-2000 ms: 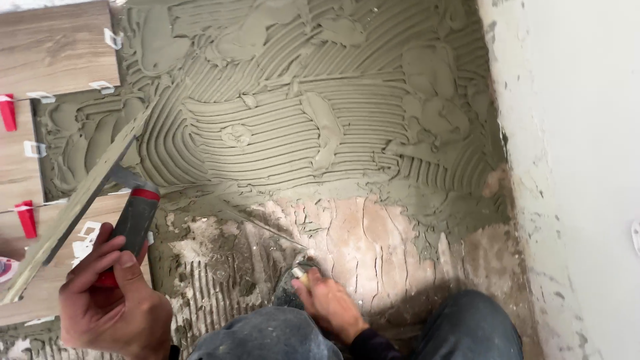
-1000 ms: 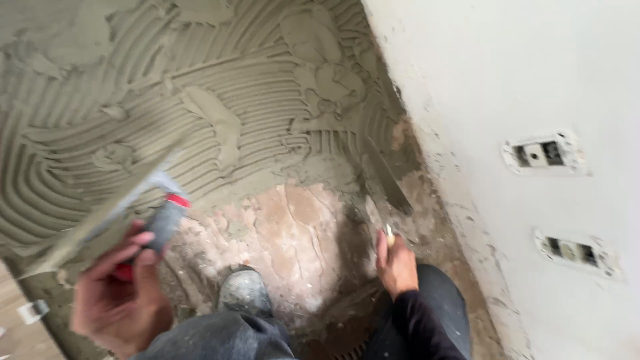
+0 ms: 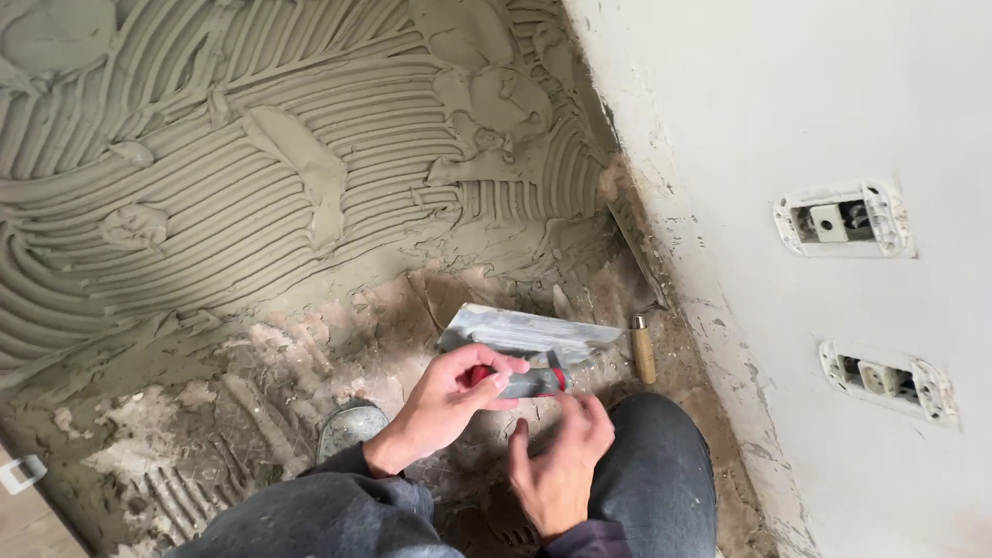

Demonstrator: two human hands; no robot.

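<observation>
My left hand (image 3: pixel 457 399) grips the red and grey handle of a flat steel trowel (image 3: pixel 535 332), whose blade lies beyond the handle, smeared with mortar. Just below the handle's right end is my right hand (image 3: pixel 562 461), fingers apart and slightly blurred, with nothing seen in it. A smaller trowel with a wooden handle (image 3: pixel 642 353) rests on the floor at the foot of the wall, its blade pointing up toward the mortar. Grey-green combed mortar (image 3: pixel 372 170) covers the upper floor, with ridges and several smooth lumps.
At the right stands a white wall (image 3: pixel 744 116) with two uncovered sockets, an upper one (image 3: pixel 845 219) and a lower one (image 3: pixel 887 381). Rough bare floor (image 3: pixel 271 387) lies around my shoe (image 3: pixel 353 428). A tile edge with a white clip (image 3: pixel 23 473) shows at lower left.
My left hand has brought the trowel from the left to in front of my knees, blade now level. The wooden-handled trowel lies by the wall, out of my right hand. The view has swung right.
</observation>
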